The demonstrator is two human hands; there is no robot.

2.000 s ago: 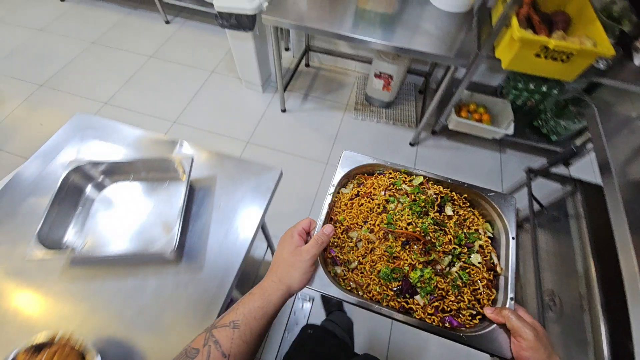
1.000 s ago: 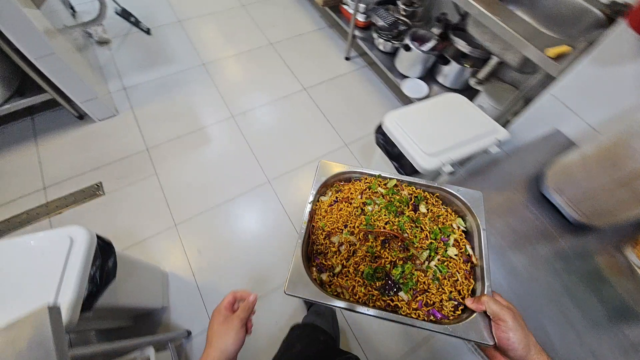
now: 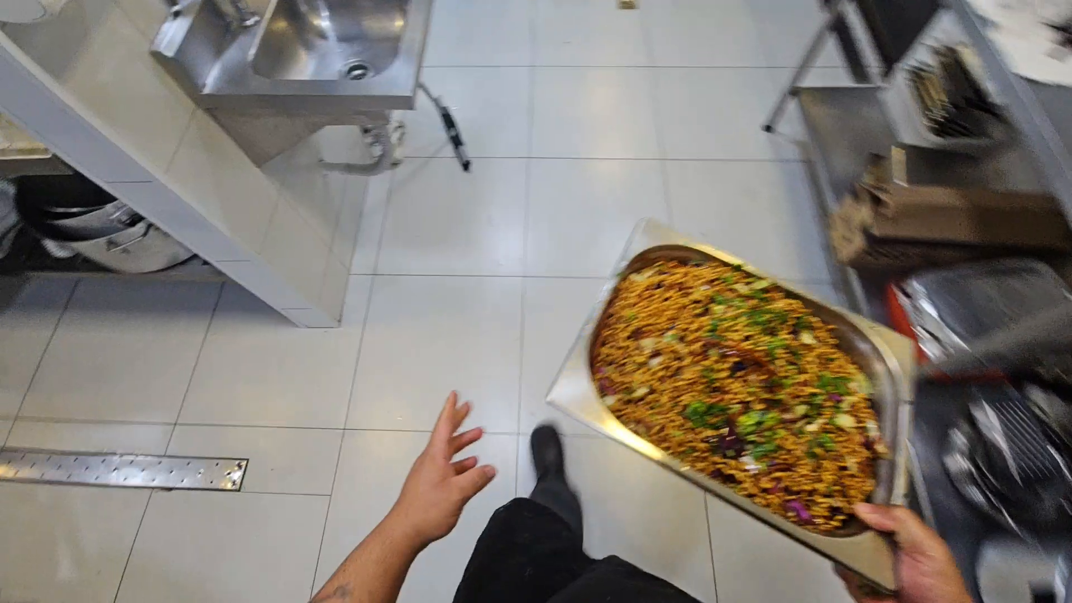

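Note:
A rectangular stainless steel pan (image 3: 578, 381) is heaped with fried noodles (image 3: 737, 385), mixed with chopped green onion, pale vegetable pieces and bits of purple cabbage. My right hand (image 3: 917, 557) grips its near right corner, thumb over the rim and fingers underneath. The pan hangs tilted and turned over the tiled floor. My left hand (image 3: 440, 486) is apart from it, off its left side, fingers spread and holding nothing.
Steel shelving at the right carries brown cardboard (image 3: 963, 218), a foil-like covered stack (image 3: 997, 310) and metal utensils (image 3: 1013, 444). At the upper left, a steel sink (image 3: 331, 42) adjoins a tiled partition (image 3: 209, 167). Pots (image 3: 126, 243) sit on a shelf behind it. A drain grate (image 3: 126, 469) crosses the floor.
My left hand held the pan's left side two seconds ago and has let go; my right hand has kept its grip. The view has swung from the worktables to the floor and sink.

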